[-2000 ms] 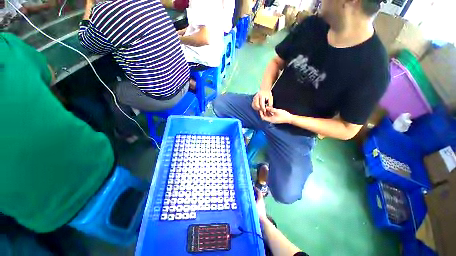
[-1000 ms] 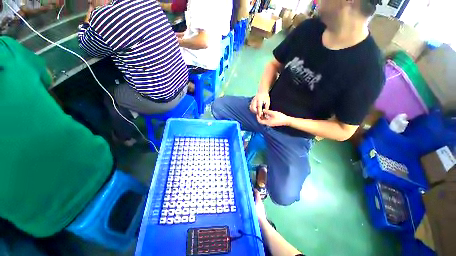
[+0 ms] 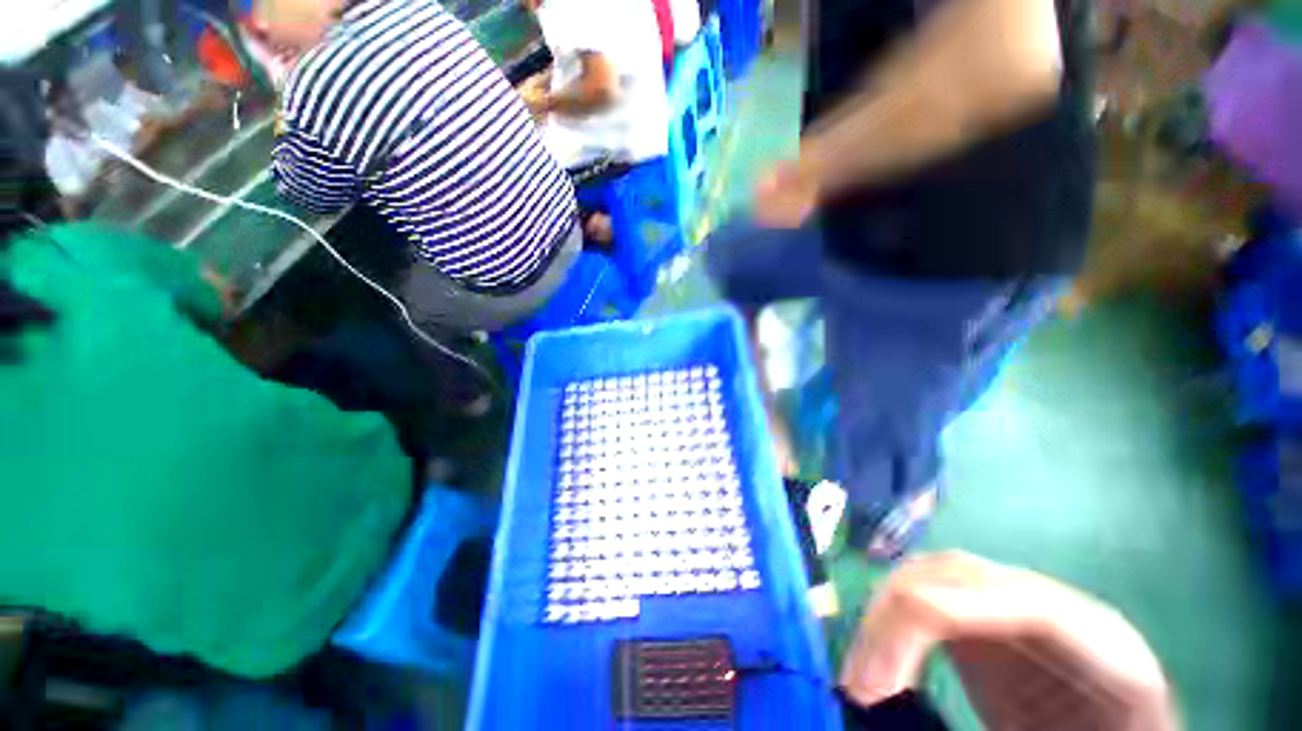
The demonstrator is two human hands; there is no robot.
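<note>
A blue parts tote [image 3: 503, 628] stands in front of me, with a tight grid of small square silver-white electronic modules [image 3: 650, 486] in it. A flat dark board [image 3: 674, 680] with rows of reddish marks lies at the tote's near end. A thin dark cable [image 3: 783, 671] runs from the board over the tote's right rim. My right hand [image 3: 950, 628] is blurred, bent and outside the tote at its near right side. A black thing shows below its fingers; whether it is gripped cannot be told. My left hand is not in view.
A person in a black top and jeans [image 3: 950, 186] is upright beyond the tote's right side, blurred. Seated workers [image 3: 429, 143] are at the left, one in green [image 3: 200, 457] close by. Blue stools [image 3: 414, 578], a white cord [image 3: 307, 236] and a white object [image 3: 824, 514] beside the tote also show.
The person in black has risen from sitting. My right hand has come up and right from beside the tote. The view has shifted, so the tote appears farther right.
</note>
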